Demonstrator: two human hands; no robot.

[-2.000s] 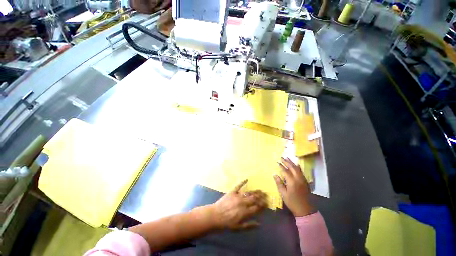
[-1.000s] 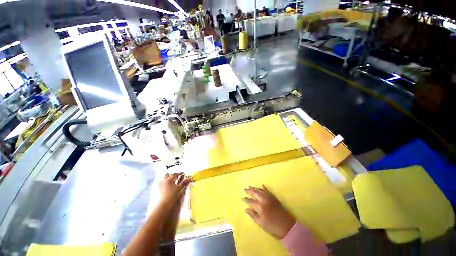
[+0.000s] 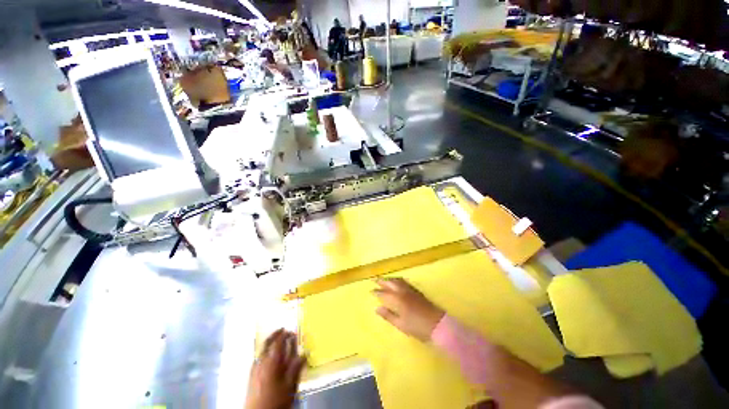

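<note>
A broad yellow cut panel (image 3: 448, 319) lies on the near part of the white template (image 3: 344, 371) and hangs past its near edge. Another yellow panel (image 3: 400, 228) lies on the far part. The yellow clamp strip (image 3: 384, 268) lies flat between them. My right hand (image 3: 406, 307) rests flat on the near panel, just below the strip, with fingers apart. My left hand (image 3: 277, 367) is at the template's left side, beside the panel's left edge; its fingers look close together and what is under them is hidden. The orange-yellow end flap (image 3: 507, 229) lies at the right end.
The white sewing machine head (image 3: 244, 232) stands beyond the template's left end. A grey screen (image 3: 132, 120) is behind it. The feed rail (image 3: 368, 177) runs behind the template. Loose yellow pieces (image 3: 623, 311) lie at the right by a blue crate (image 3: 651, 260).
My left hand has moved from the strip's left end back toward me along the panel's left edge. My right hand has moved slightly up toward the strip. The view has shifted slightly.
</note>
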